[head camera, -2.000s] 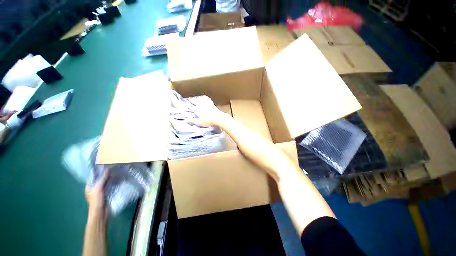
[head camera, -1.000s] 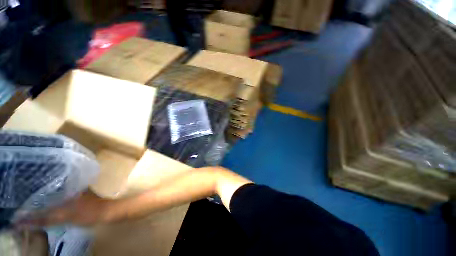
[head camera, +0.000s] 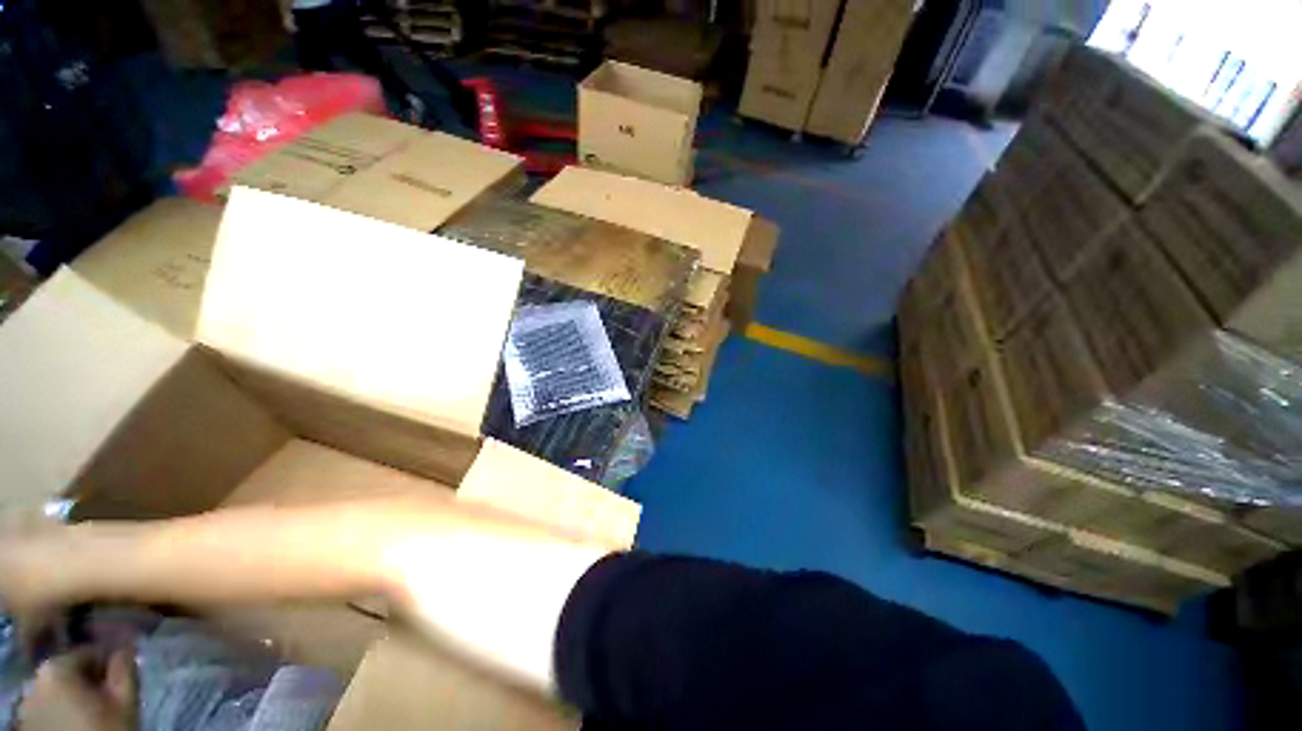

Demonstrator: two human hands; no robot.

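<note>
The open shipping carton [head camera: 179,429] fills the lower left with its flaps spread. Bubble-wrapped packets [head camera: 207,671] lie at its near left, cut off by the bottom edge; whether they rest inside the carton is unclear. My right arm crosses over the carton, and my right hand [head camera: 36,568] is at the left edge, blurred and partly cut off, above the packets. My left hand [head camera: 79,700] is in the bottom left corner against the packets, with fingers bent. The grip of either hand is not clear.
A bubble bag [head camera: 566,363] lies on a dark surface right of the carton, beside flattened cartons [head camera: 693,350]. A wrapped pallet of cartons [head camera: 1085,357] stands at right on the blue floor. Behind are closed cartons [head camera: 386,164], red film [head camera: 286,122] and a small open carton [head camera: 636,129].
The view has shifted slightly. The large bubble-wrapped stack at the left now shows lower, near the bottom edge. My right hand has moved up and left, and my left hand has come into clearer view.
</note>
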